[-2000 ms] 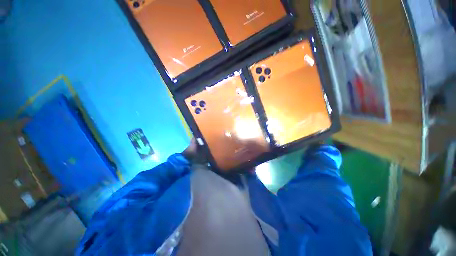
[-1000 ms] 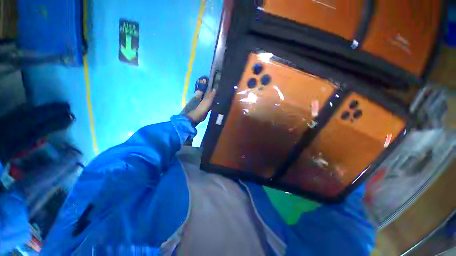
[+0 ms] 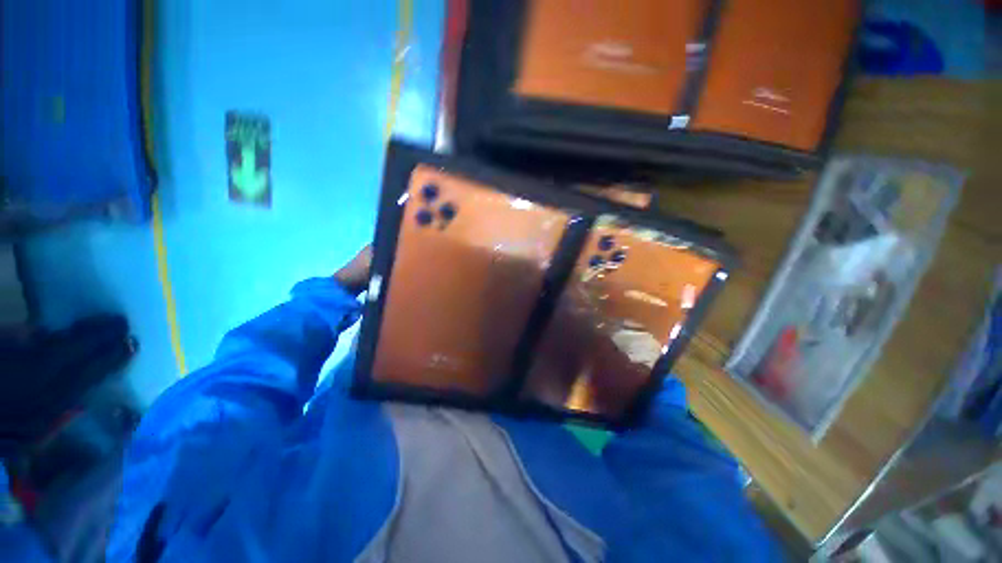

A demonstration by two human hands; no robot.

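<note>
A black tray (image 3: 535,316) with two glossy orange device covers is held close in front of my chest. The left cover (image 3: 467,288) and the right cover (image 3: 626,313) show black camera rings in their upper left corners and shiny reflections. My left hand (image 3: 357,267) is at the tray's left edge, mostly hidden behind it, with a blue sleeve below. My right hand is hidden behind the tray; only blue sleeve shows at the lower right. Another black tray (image 3: 648,148) with orange covers (image 3: 615,55) lies just beyond the held one.
A wooden box or cabinet (image 3: 895,121) with a clear document pocket (image 3: 852,286) stands on the right. The blue floor (image 3: 297,66) on the left has yellow lines and a green arrow sign (image 3: 248,158). A blue object (image 3: 71,110) is at the upper left.
The held tray has moved left and away from the tray beyond it, opening a gap at the right. The wooden surface and document pocket show more fully.
</note>
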